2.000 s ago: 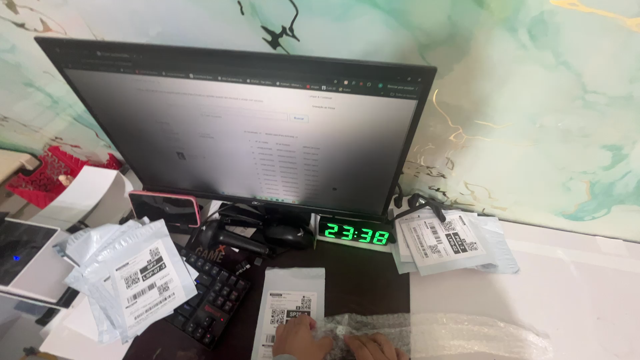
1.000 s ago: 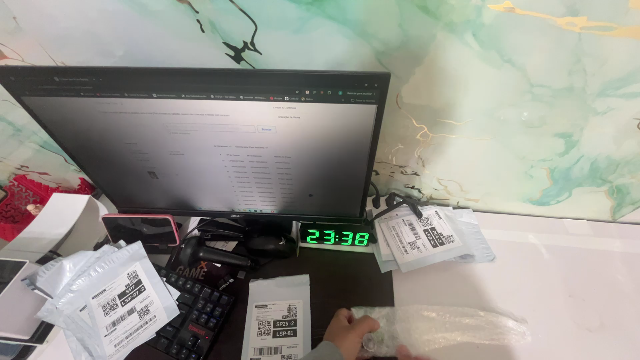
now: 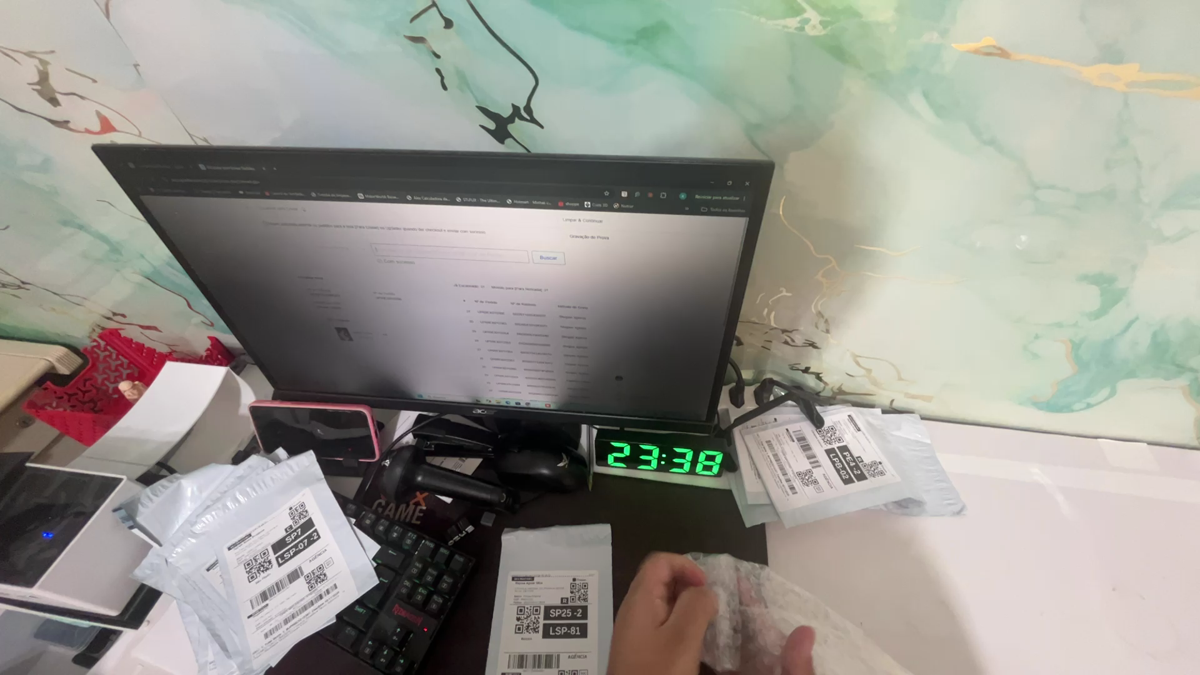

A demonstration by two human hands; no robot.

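At the lower middle, my left hand (image 3: 664, 614) has its fingers closed on the edge of a sheet of clear bubble wrap (image 3: 750, 600). Lower right of it, my right hand (image 3: 795, 649) is partly behind and under the same wrap, with a thumb showing; its grip cannot be told. Something seems wrapped in the plastic near the hands, too unclear to name. Left of my left hand, a grey plastic mailer (image 3: 553, 555) with a printed label lies flat on the dark desk mat.
A monitor (image 3: 450, 309) stands behind a green digital clock (image 3: 664, 457), barcode scanner (image 3: 441, 480) and mouse (image 3: 539, 467). Labelled mailers lie in a left pile (image 3: 323, 487) over a keyboard (image 3: 412, 586) and a right pile (image 3: 900, 450). A phone (image 3: 314, 431) and label printer (image 3: 66, 534) are at left.
My left hand has moved off the labelled mailer, where it was two seconds ago, to the bubble wrap. The wrap's near end is now raised and folded between the hands.
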